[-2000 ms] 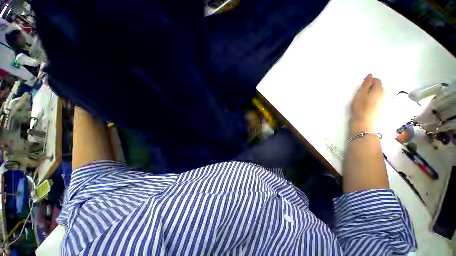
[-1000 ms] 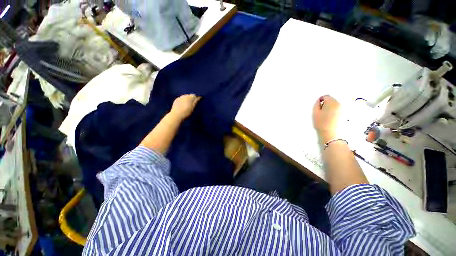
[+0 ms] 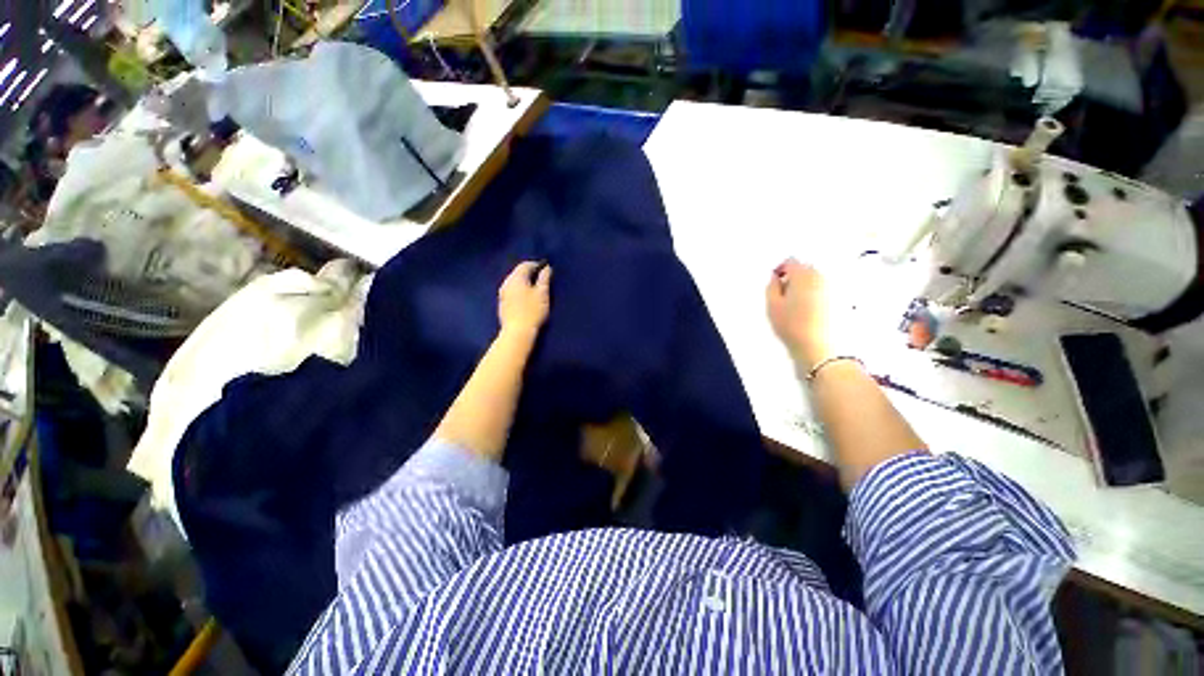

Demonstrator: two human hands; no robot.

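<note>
The navy garment (image 3: pixel 436 317) is spread over the table's left part, the gap beside it and down toward my lap. My left hand (image 3: pixel 526 299) lies on the cloth with its fingers curled, pinching a bit of it. My right hand (image 3: pixel 798 312) rests on the white tabletop (image 3: pixel 739 198), fingers curled; whether it holds something small cannot be told. The white sewing machine (image 3: pixel 1056 238) stands at the right, with its needle area just right of my right hand.
Pens (image 3: pixel 990 367) and a black smartphone (image 3: pixel 1112 407) lie on the machine bed at right. A grey cloth cover (image 3: pixel 350 126) sits on the neighbouring table at upper left. A white cloth pile (image 3: pixel 244 337) lies left of the garment. A person's head shows at far left.
The navy garment has come down from a raised position and now lies spread out, overlapping the table's left edge. My left hand has moved right over it. The view has shifted.
</note>
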